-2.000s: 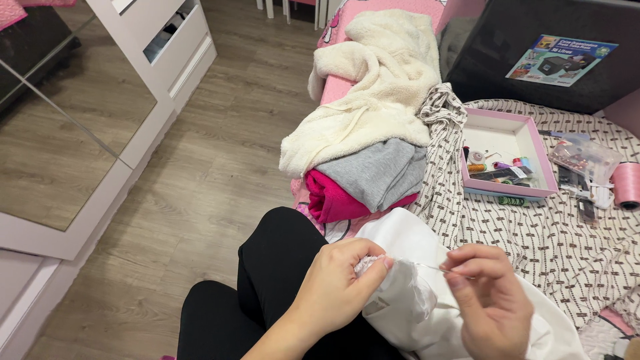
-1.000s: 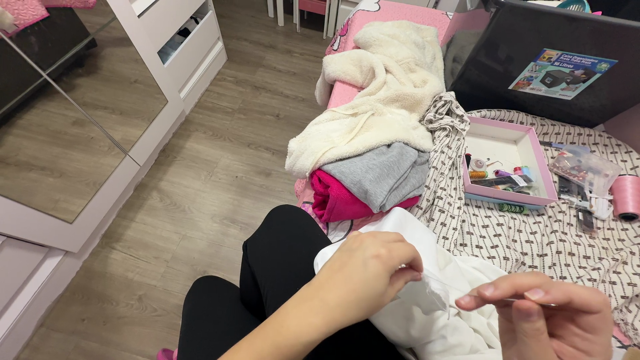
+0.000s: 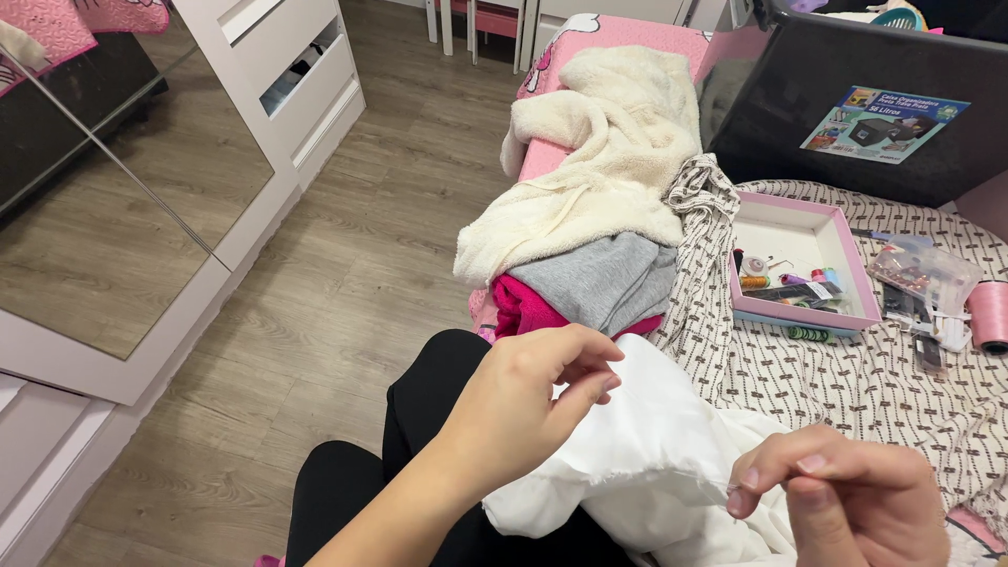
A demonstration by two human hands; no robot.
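Note:
White cloth [image 3: 630, 425] with a frayed edge lies bunched over my lap. Above its left part is my left hand [image 3: 543, 394], fingers curled, thumb and fingertips slightly apart, with nothing visible between them. At the cloth's right side, my right hand [image 3: 843, 488] has its fingertips pinched on what looks like a thin white thread [image 3: 709, 477] that runs toward the frayed edge. Whether a needle is in those fingers cannot be told. A pink-rimmed box [image 3: 858, 276] with thread spools and small sewing items rests on the patterned cover, beyond my right hand.
A cream fleece [image 3: 614, 157], grey cloth [image 3: 606, 276] and magenta cloth [image 3: 524, 307] are piled on the bed. A black storage bin [image 3: 756, 102] stands behind the box. Right of the box lie a clear plastic case [image 3: 929, 272] and a pink thread cone [image 3: 989, 315]. A mirrored wardrobe is at left.
Two seconds ago my left hand pinched the white cloth; its fingers are now off it. My right hand has moved right and lower, away from my left.

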